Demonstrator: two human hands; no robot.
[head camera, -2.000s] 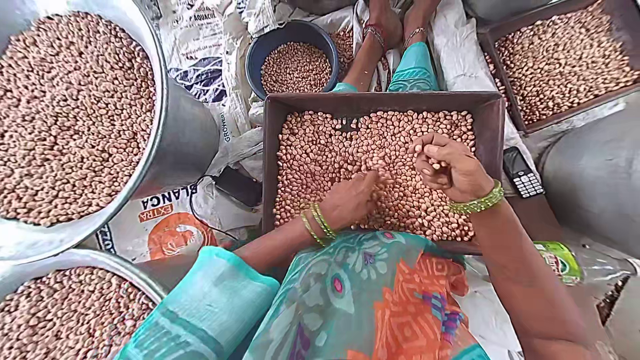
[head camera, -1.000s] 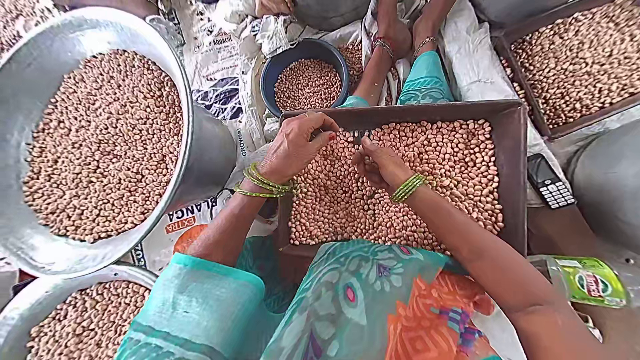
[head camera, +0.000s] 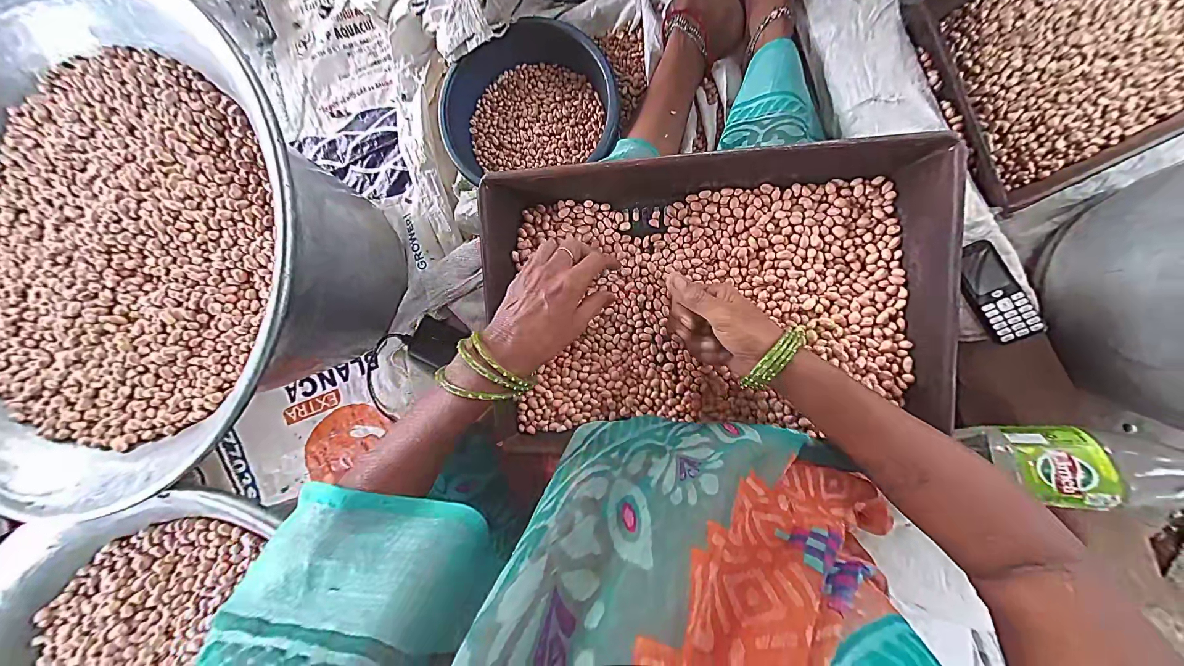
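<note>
A dark brown rectangular tray (head camera: 932, 277) rests by my lap, spread with pinkish-brown peanut kernels (head camera: 786, 240). My left hand (head camera: 555, 301) is over the kernels at the tray's left side, palm down, fingers apart and slightly bent; its fingertips are near the kernels and I see nothing held. My right hand (head camera: 712, 319) is over the middle of the tray with thumb and forefinger close together and the other fingers curled; whether a kernel is between them is hidden. Green bangles circle both wrists. A dark patch of tray bottom (head camera: 645, 220) shows near the far wall.
Two large metal basins (head camera: 277, 240) of kernels stand at left. A blue tub (head camera: 450, 120) of kernels sits beyond the tray, beside my feet. Another tray (head camera: 971, 111) is at upper right. A keypad phone (head camera: 1004, 296), a plastic bottle (head camera: 1064, 467) and a metal vessel (head camera: 1119, 287) lie right.
My left hand has moved from the tray's far left edge down over the kernels. The right hand has come slightly nearer to me. Two seconds ago both hands were farther right over the tray.
</note>
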